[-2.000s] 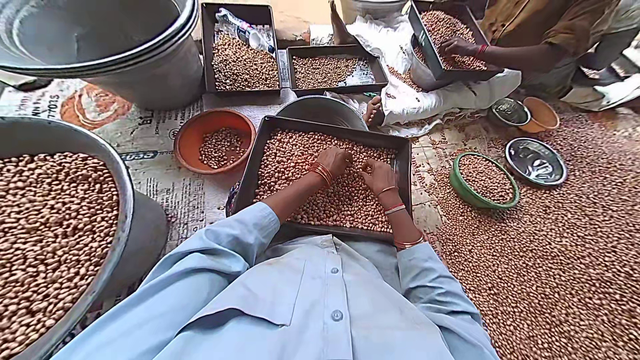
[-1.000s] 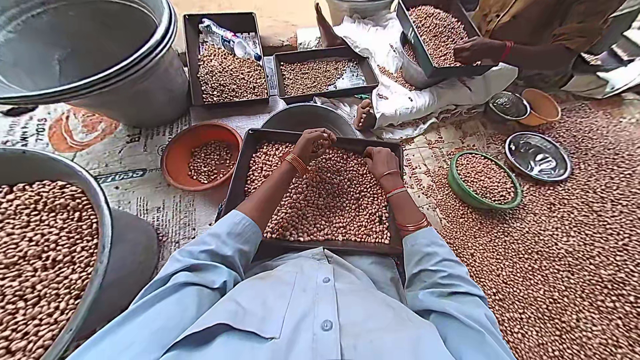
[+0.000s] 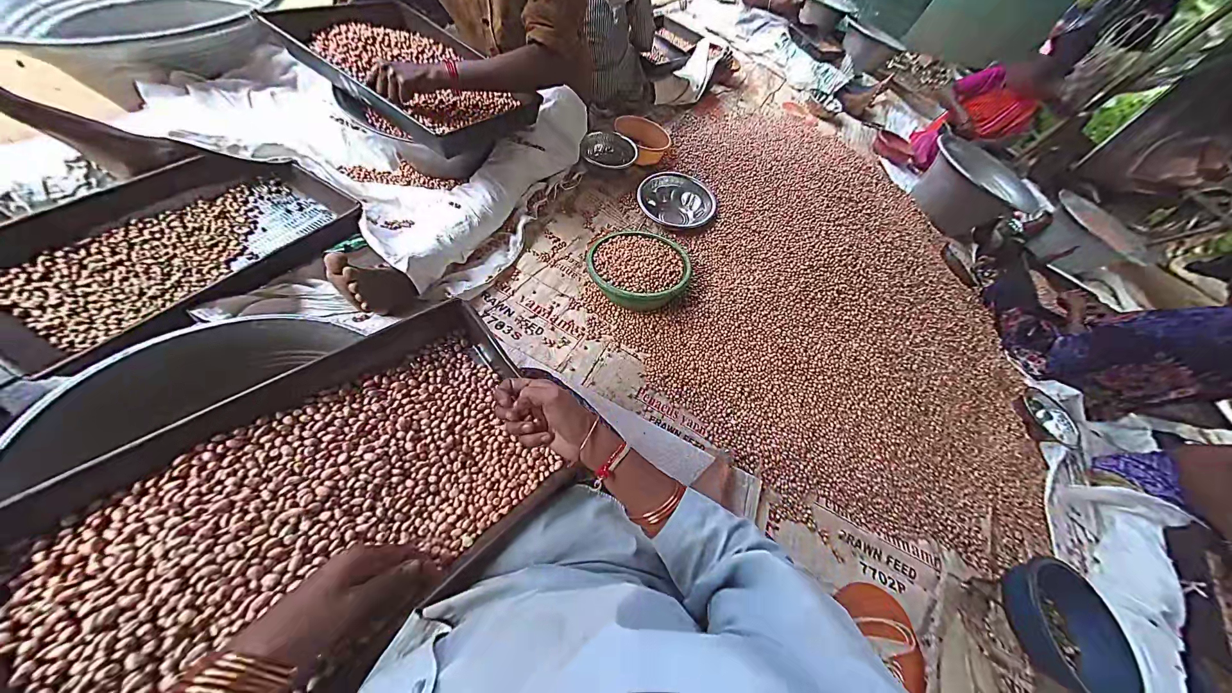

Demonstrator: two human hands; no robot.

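Note:
A dark metal tray (image 3: pixel 241 409) of brown-pink kernels (image 3: pixel 289 491), which look like shelled peanuts, lies across the lower left. My left hand (image 3: pixel 351 602), with bangles at the wrist, rests palm down on the kernels by the tray's near edge; its fingertips are hard to make out. Over the tray's right end is my right hand (image 3: pixel 541 414), its fingers curled; whether a kernel is between them cannot be told. Beyond the tray, a green basin (image 3: pixel 638 302) of kernels stands on printed sacking beside a wide spread of loose kernels (image 3: pixel 818 318).
Behind my tray are a round metal tub (image 3: pixel 58 414) and another tray (image 3: pixel 183 173). A person's hand (image 3: pixel 409 82) works in a tray (image 3: pixel 462 149) at the top. Steel bowls (image 3: pixel 677 200), an orange bowl (image 3: pixel 643 140), a blue basin (image 3: pixel 1068 621) and more people surround the spread.
The view has turned strongly to the right. My left hand, raised near the tray's far edge one second ago, is now down on the kernels near its front edge.

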